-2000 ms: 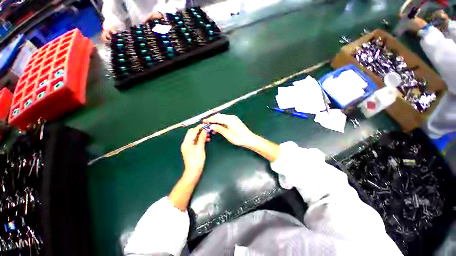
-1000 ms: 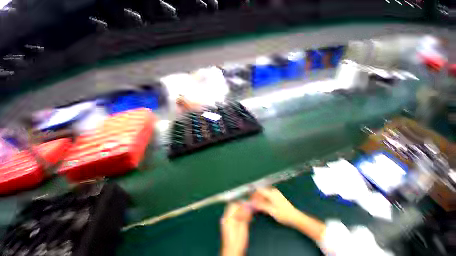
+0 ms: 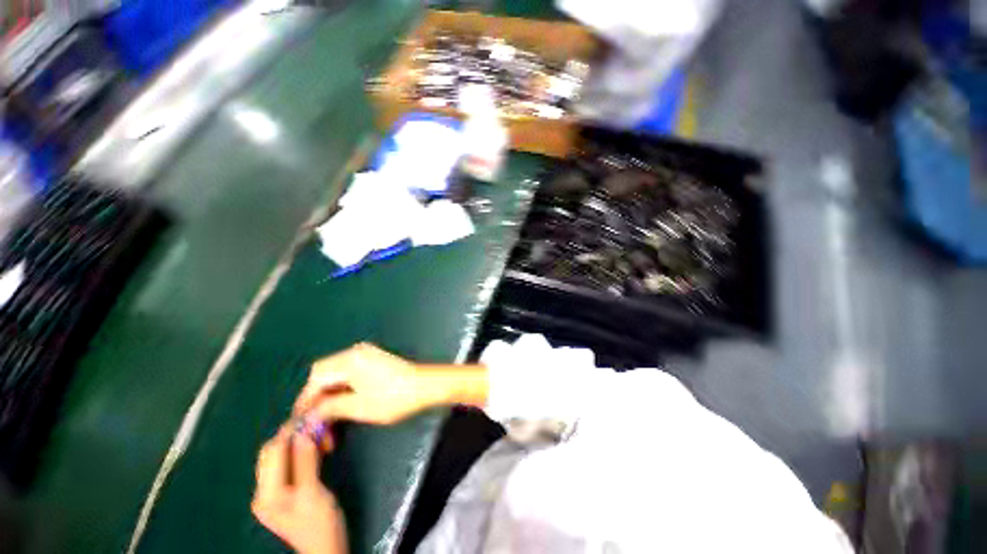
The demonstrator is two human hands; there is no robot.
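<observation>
My left hand (image 3: 294, 492) is at the lower left over the green bench, fingers pointing up, cut off below the wrist by the lower edge. My right hand (image 3: 373, 387) reaches in from the right. The fingertips of both hands meet around a small unit (image 3: 313, 429) with a purple or blue part. The unit is mostly hidden by the fingers and blurred.
A blue pen (image 3: 371, 261) lies by white papers (image 3: 373, 220) and a blue tray (image 3: 390, 143). A white bottle (image 3: 483, 146) stands by a cardboard box (image 3: 552, 137) of shiny parts. A black bin (image 3: 747, 233) of parts is right. A loaded foam tray (image 3: 81, 281) is at left.
The view has swung to the right. The red crate has left the picture, and the black bin and floor show. Both hands still hold the unit between their fingertips.
</observation>
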